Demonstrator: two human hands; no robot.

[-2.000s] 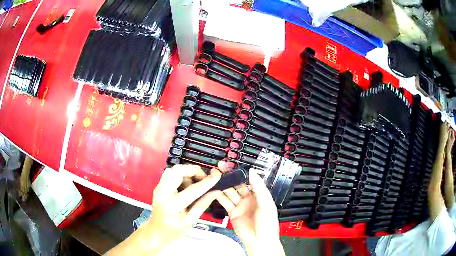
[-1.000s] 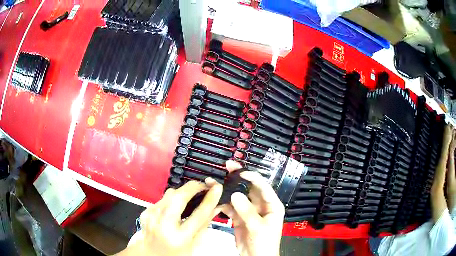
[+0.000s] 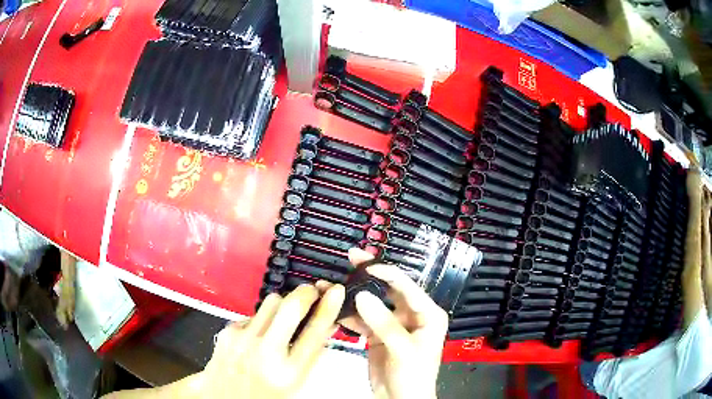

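My left hand point(image 3: 269, 343) and my right hand point(image 3: 402, 323) are together at the bench's front edge, both bare. Between them they hold one black handle-like part point(image 3: 363, 290). Its rounded head is at my right fingers; the rest is mostly hidden under my left fingers. Rows of similar black parts point(image 3: 332, 195) lie beyond my hands, heads to the left. A shiny clear packet point(image 3: 453, 269) lies on the rows just right of my right hand.
Wrapped black bundles point(image 3: 195, 93) lie left of the grey metal post point(image 3: 298, 47). A small bundle point(image 3: 45, 115) and a tagged part point(image 3: 82, 33) lie far left. A wrapped pack point(image 3: 609, 164) sits on the right rows. Another person's arm point(image 3: 693, 241) is at the right edge.
The black part has turned from lying lengthwise between my hands to showing its rounded head at my right fingers. My left fingers have closed further over it. A person's hand shows at the lower left.
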